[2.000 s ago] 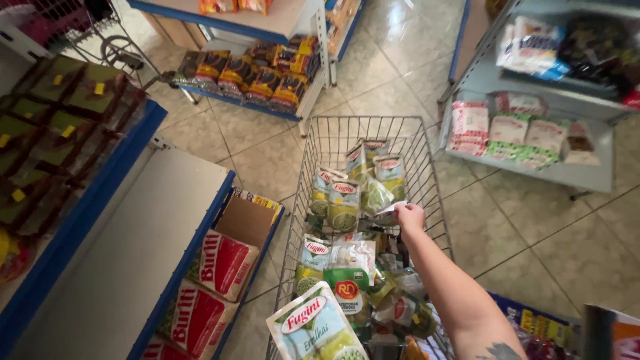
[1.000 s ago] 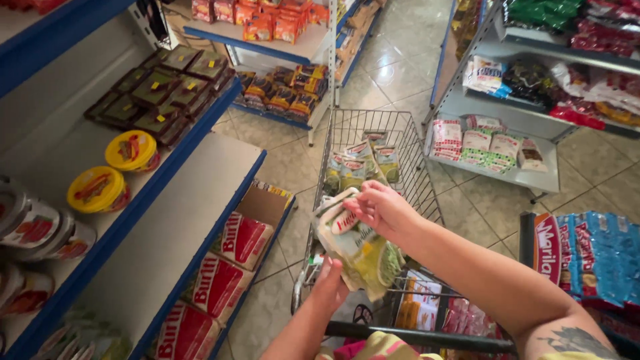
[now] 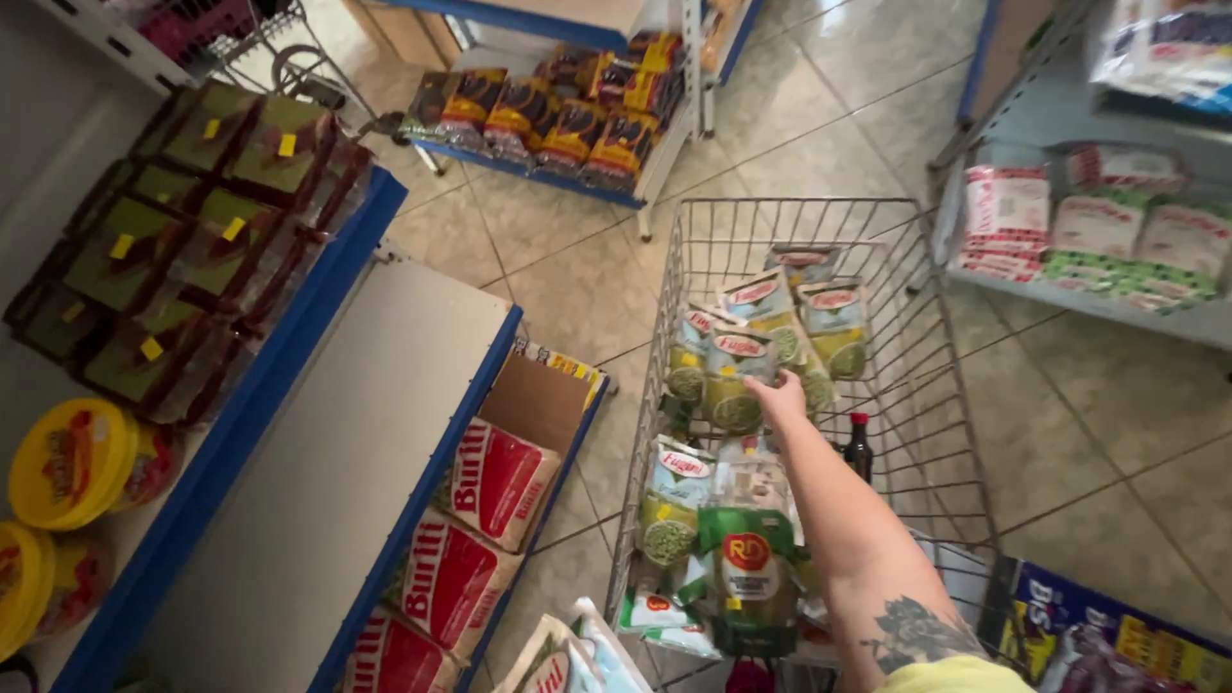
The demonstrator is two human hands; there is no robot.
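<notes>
My right hand (image 3: pixel 782 395) reaches into a wire shopping cart (image 3: pixel 797 204), its fingers on the lower edge of a Fugini pouch of peas (image 3: pixel 739 371); whether they grip it cannot be told. More Fugini pouches (image 3: pixel 835 327) lie around it at the far end. Closer in are another Fugini pouch (image 3: pixel 679 496), a green pouch of olives (image 3: pixel 749 568) and a dark bottle with a red cap (image 3: pixel 859 448). At the bottom edge, Fugini pouches (image 3: pixel 568 659) show outside the cart; the hand holding them, if any, is out of view. My left hand is not visible.
Left stands a blue-edged shelf (image 3: pixel 241 433) with dark packs (image 3: pixel 192 241) and yellow-lidded tubs (image 3: pixel 72 462); red Buriti bags (image 3: pixel 500 481) lie lower. Ahead is a shelf of snack-like packs (image 3: pixel 568 125). Right are a shelf of white packs (image 3: pixel 1097 231) and purple Bis packaging (image 3: pixel 1088 616).
One second ago both hands held a pouch over the near part of the cart. Now my right hand is at the pouches at the far end, and my left hand has left the view.
</notes>
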